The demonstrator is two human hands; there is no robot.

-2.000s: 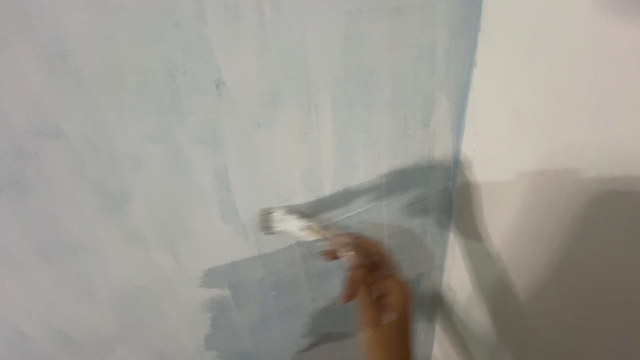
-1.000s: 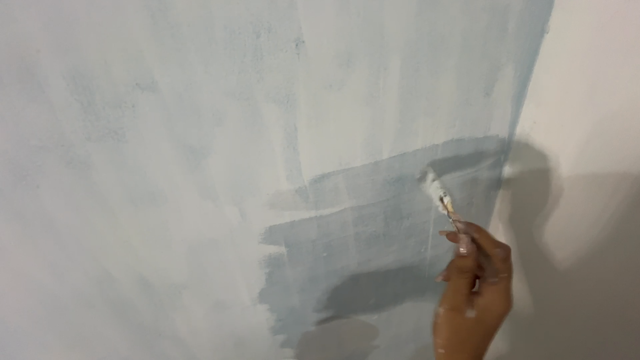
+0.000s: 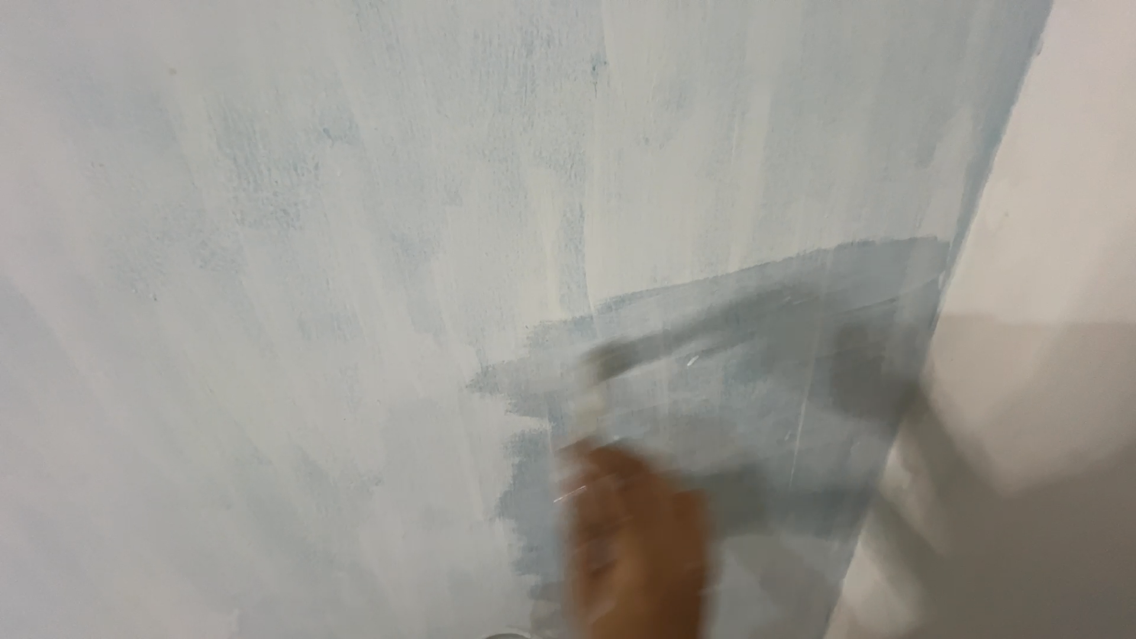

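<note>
My right hand [image 3: 635,541], blurred by motion, is closed around a paintbrush [image 3: 592,399] at the lower middle of the view. The brush points upward, its head near the upper left part of a blue-grey painted patch [image 3: 737,399]. Whether the bristles touch the wall is too blurred to tell. Pale, streaky paint covers the wall [image 3: 355,266] above and to the left of the patch. My left hand is out of view.
A whitish adjoining wall [image 3: 1065,195] meets the painted wall at a slanting corner on the right. Shadows fall across both walls. A curved pale rim [image 3: 508,634] of something mostly hidden shows at the bottom edge.
My right hand and the brush have moved left across the patch from near its right side, where they were a second ago. The blue-grey area reaches higher than two seconds ago.
</note>
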